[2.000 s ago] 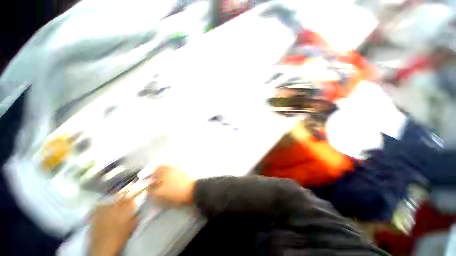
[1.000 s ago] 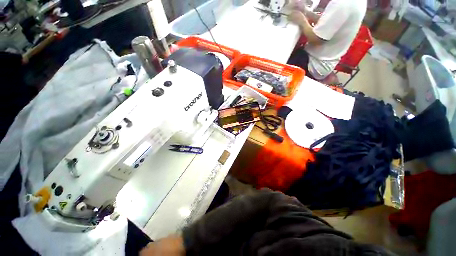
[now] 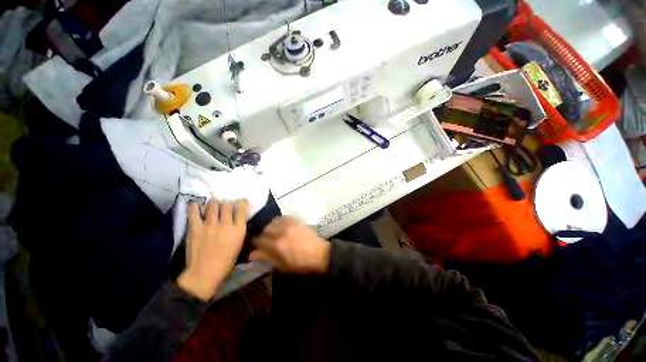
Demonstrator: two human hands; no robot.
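Observation:
The white quilted panel lies at the needle end of the white sewing machine, with navy fabric beside and beneath it. My left hand lies on the fabric, fingers extended towards the needle end and pressing on a folded edge. My right hand is curled at the navy fabric's edge, to the right of my left hand; it is slightly blurred, and its fingertips are hidden. The presser foot area is glared out and partly hidden by the machine head.
Purple-blue thread snips lie on the machine bed. An accessory tray holds a smartphone and small tools at the bed's right end. Black-handled scissors, a white roll, orange cloth and an orange-red basket are at right.
The view has swung down and left, bringing both hands and more of the navy fabric into view. The right hand, cut off at the bottom edge before, is now at the fabric beside the left hand.

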